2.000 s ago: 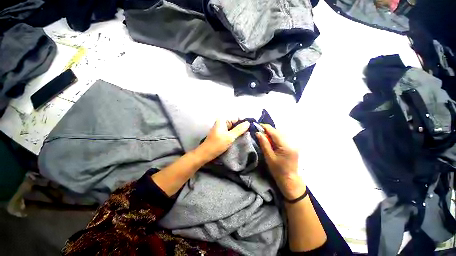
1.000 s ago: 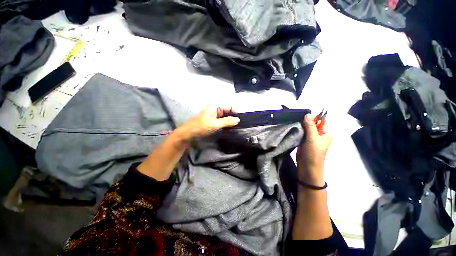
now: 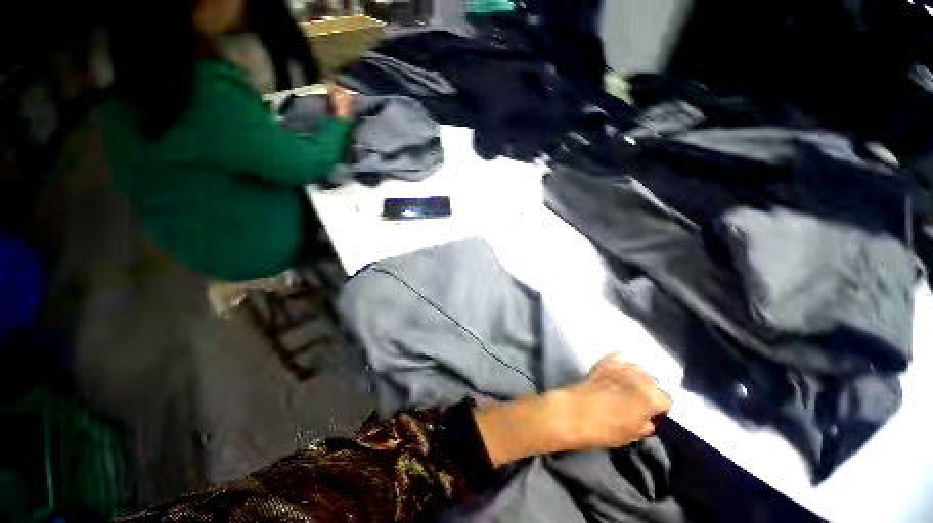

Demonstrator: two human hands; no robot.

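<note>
A grey denim jacket [image 3: 450,317] lies at the table's near edge, its wrong side up with a dark seam line across it. More of its grey cloth bunches below my forearm. My left hand [image 3: 624,401] is closed at the fingers on a dark edge of the jacket, right of centre. The dark strip runs down and right from my fingers. The view is blurred. My right hand is not in the picture.
A white table [image 3: 379,241] holds a black phone [image 3: 416,207] beyond the jacket. A heap of black and grey jackets [image 3: 818,276] lies at right. A person in green [image 3: 225,174] at upper left handles grey cloth [image 3: 394,138]. A wooden stool [image 3: 286,325] stands on the floor.
The view has swung left and up, bringing in the person in green and the floor. My right hand and the orange-red tool have left the picture. My left hand stays on the dark edge.
</note>
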